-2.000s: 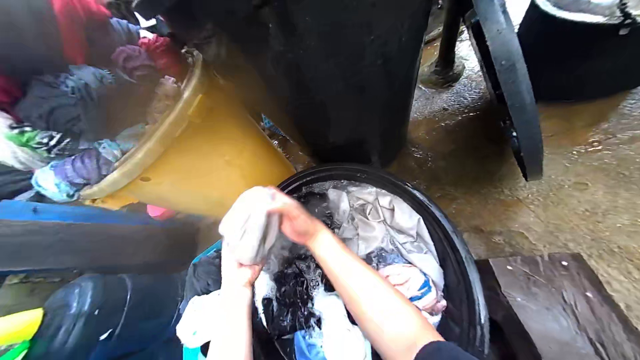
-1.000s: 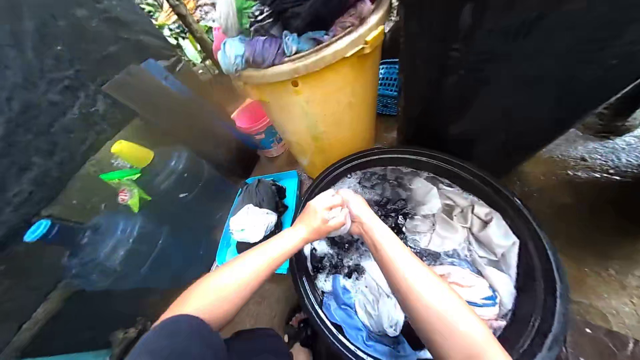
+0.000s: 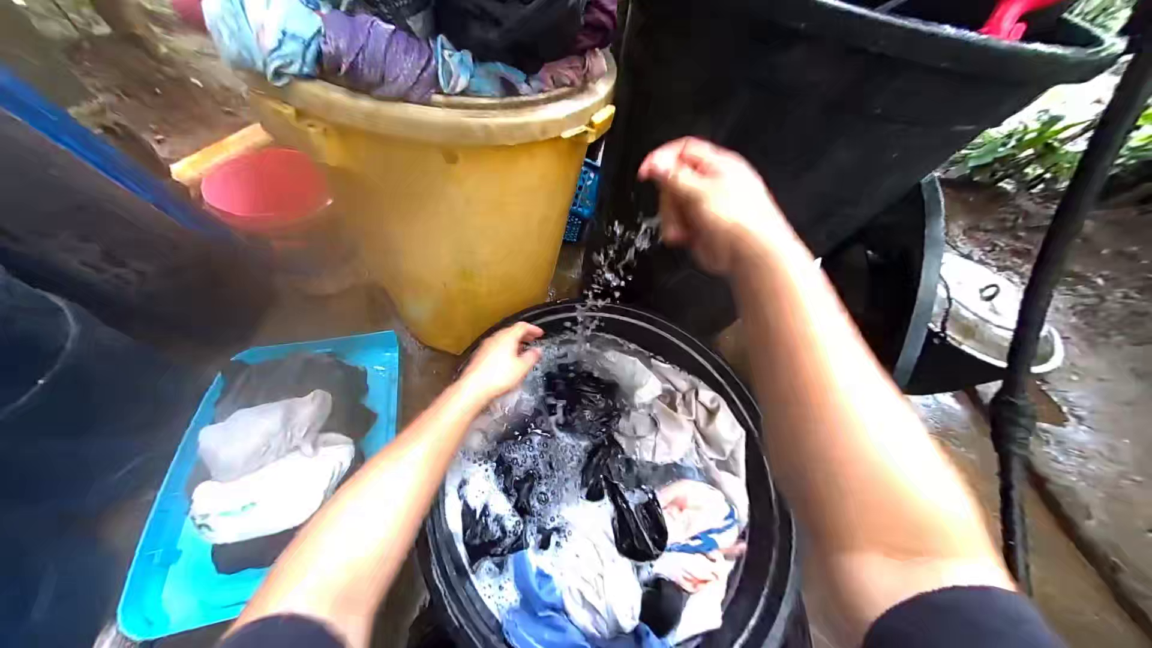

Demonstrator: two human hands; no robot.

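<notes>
A black round tub [image 3: 774, 540] holds soapy water and soaked clothes: black cloth [image 3: 576, 396], beige cloth [image 3: 693, 414], white cloth [image 3: 594, 558] and blue cloth [image 3: 535, 603]. My left hand [image 3: 504, 360] is over the tub's far left rim, fingers somewhat apart, with no cloth in it. Raised above the far rim is my right hand [image 3: 706, 198], its fingers curled and blurred; no cloth shows in it. Water drops [image 3: 612, 265] fall beside it into the tub. Left of the tub, a turquoise tray [image 3: 387, 378] carries wrung white and grey cloths [image 3: 270, 477] on dark cloth.
A yellow bin [image 3: 450, 207] heaped with clothes [image 3: 387, 54] stands behind the tub. Large black containers [image 3: 810, 108] rise at the back right, near a black pipe [image 3: 1035, 333] and a whitish lid [image 3: 990, 306]. A pink bucket [image 3: 265, 193] is at the left.
My hands, together on a cloth in the earlier frames, are now apart, the right one raised. A light grey cloth now lies beside the white one in the tray.
</notes>
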